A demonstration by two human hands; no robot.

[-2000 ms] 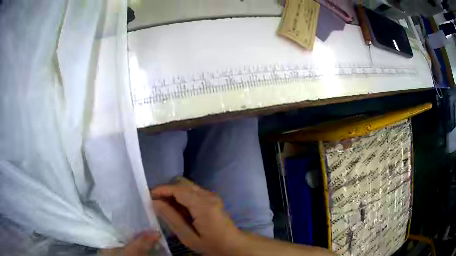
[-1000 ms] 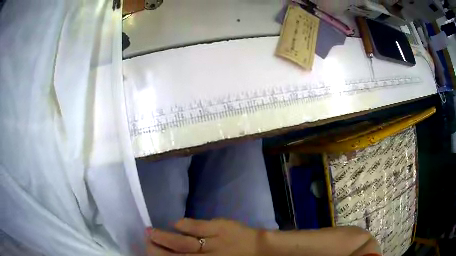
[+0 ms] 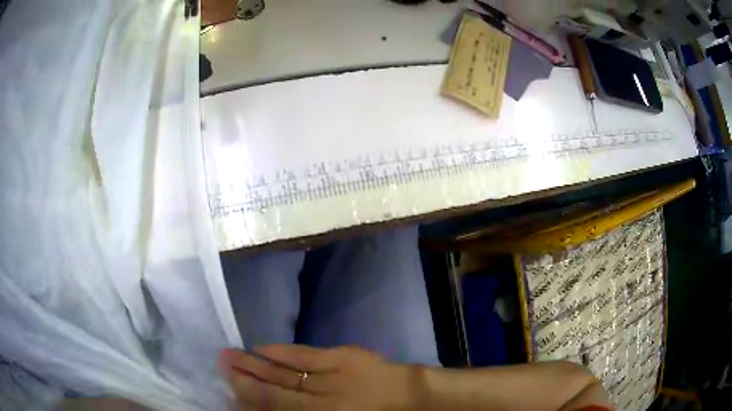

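A large white cloth fills the left side and hangs over the table's front edge. Its narrow folded edge runs down to my right hand, which wears a ring and pinches the edge low in the picture. My left hand is mostly cut off by the bottom edge at the cloth; its fingers are hidden. The presser foot is at the cloth's edge at the top, beside a copper-brown plate and a round silver thumbscrew.
A yellow-tan ticket lies on a grey-purple scrap, with pink snips behind. A brown-handled tool lies beside a black phone. A printed ruler runs along the table front. A yellow-framed rack stands right.
The table sits lower in the picture, and the presser foot and plate have come into view. My right hand is lower along the folded edge. My left hand has moved left, mostly out of view.
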